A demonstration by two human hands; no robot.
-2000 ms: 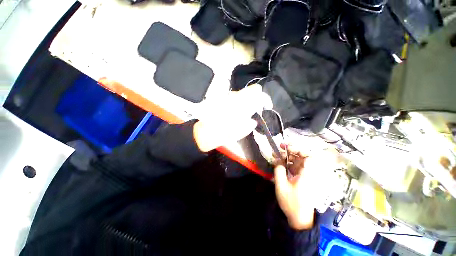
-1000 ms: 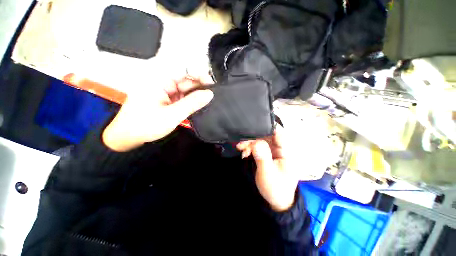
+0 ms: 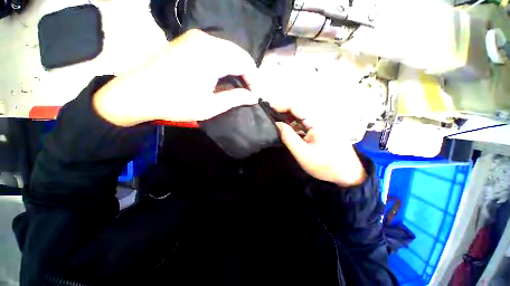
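Observation:
A black pouch panel (image 3: 243, 129) is held at the table's front edge, close to the body, with a narrow black side band (image 3: 268, 107) along its upper right edge. My left hand (image 3: 190, 78) grips the panel from above and the left, its fingers partly washed out by glare. My right hand (image 3: 313, 148) pinches the band and panel edge at the right. One loose pouch panel (image 3: 71, 36) lies flat on the pale table (image 3: 22, 84) at the upper left.
A heap of black pouches (image 3: 229, 22) lies behind my hands. The overexposed sewing machine (image 3: 414, 39) stands at the right, with a yellow-cream block (image 3: 422, 95). A blue crate (image 3: 430, 206) is below right. The table has a red front edge (image 3: 45, 113).
The view has swung to the right. The two overlapping loose panels became one as a panel was taken up. The held piece is now turned and my left hand reaches over its top.

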